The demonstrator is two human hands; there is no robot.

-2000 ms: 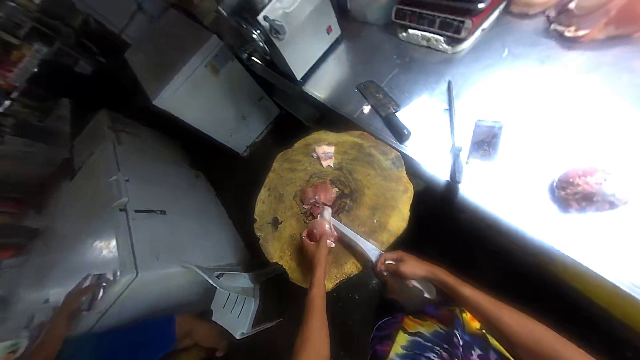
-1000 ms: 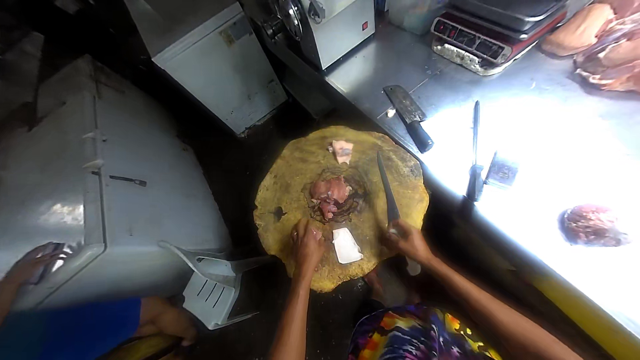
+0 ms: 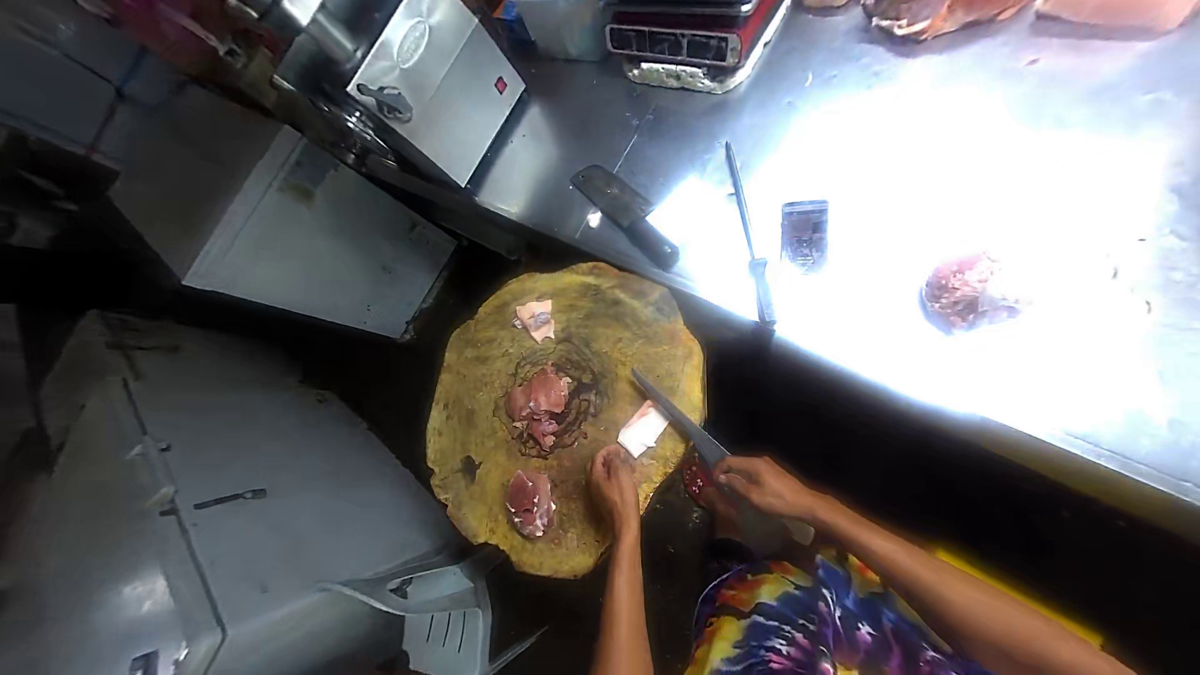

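Observation:
On the round wooden chopping block [image 3: 581, 309] my left hand [image 3: 614, 478] rests with its fingers at the lower edge of a white-sided piece of meat or fat [image 3: 643, 429]; whether it grips the piece is unclear. My right hand [image 3: 764, 487] is closed around the handle of a long knife [image 3: 682, 424], whose blade lies over the block beside that piece. Pink raw meat [image 3: 540, 401] sits mid-block, another chunk of meat [image 3: 531, 503] lies near the lower edge, and a small pale piece [image 3: 535, 320] is near the top.
A metal table at the right holds a cleaver [image 3: 626, 214], a sharpening steel [image 3: 746, 230], a phone-like flat item [image 3: 804, 234], a lump of meat [image 3: 970, 292] and a scale [image 3: 694, 42]. A metal machine [image 3: 439, 82] stands at its far left. A plastic chair [image 3: 441, 609] is by the block's lower left.
A meat chunk now lies near the block's lower left edge, where none showed one second ago. The white-sided piece and my left hand are farther right on the block.

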